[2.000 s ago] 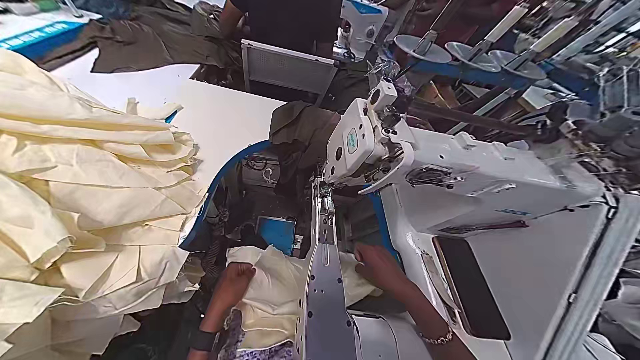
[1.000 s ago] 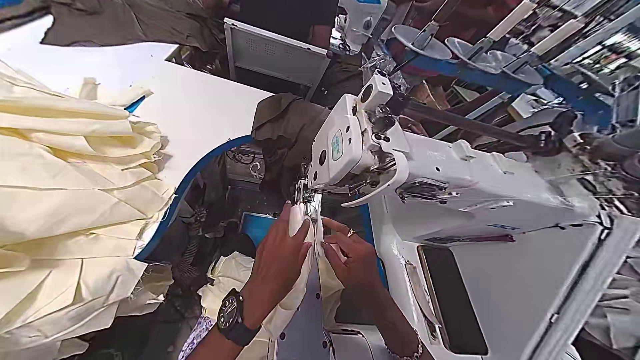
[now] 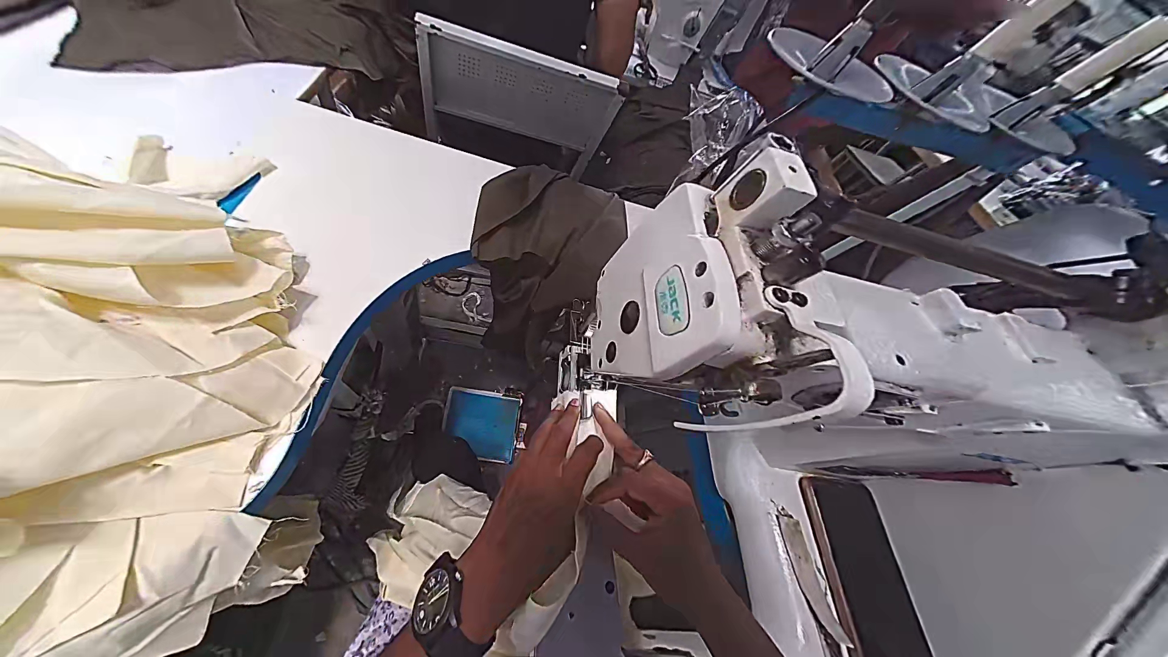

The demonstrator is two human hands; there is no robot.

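Note:
A white Jack industrial sewing machine (image 3: pixel 671 283) stands right of centre, its needle and presser foot area (image 3: pixel 579 365) just beyond my fingertips. Cream fabric (image 3: pixel 589 456) lies over the narrow machine arm (image 3: pixel 589 602) and reaches up to the foot. My left hand (image 3: pixel 543 484), with a black wristwatch (image 3: pixel 436 598) on the wrist, presses and pinches this fabric from the left. From the right, my right hand (image 3: pixel 648 502), with a ring, holds its other side near the foot. More cream cloth (image 3: pixel 429 529) hangs below, left of the arm.
A large pile of cream fabric pieces (image 3: pixel 137 365) covers the left of the white table (image 3: pixel 365 192), which has a curved blue edge. Dark cloth (image 3: pixel 547 237) lies behind the machine head. Thread stands (image 3: pixel 830 64) are at the upper right. Part of another person's arm (image 3: pixel 613 36) shows at the top.
Two seconds ago my hands were apart, low on either side of the machine arm with the cream fabric. They have moved up and together at the presser foot, and stay there since one second ago.

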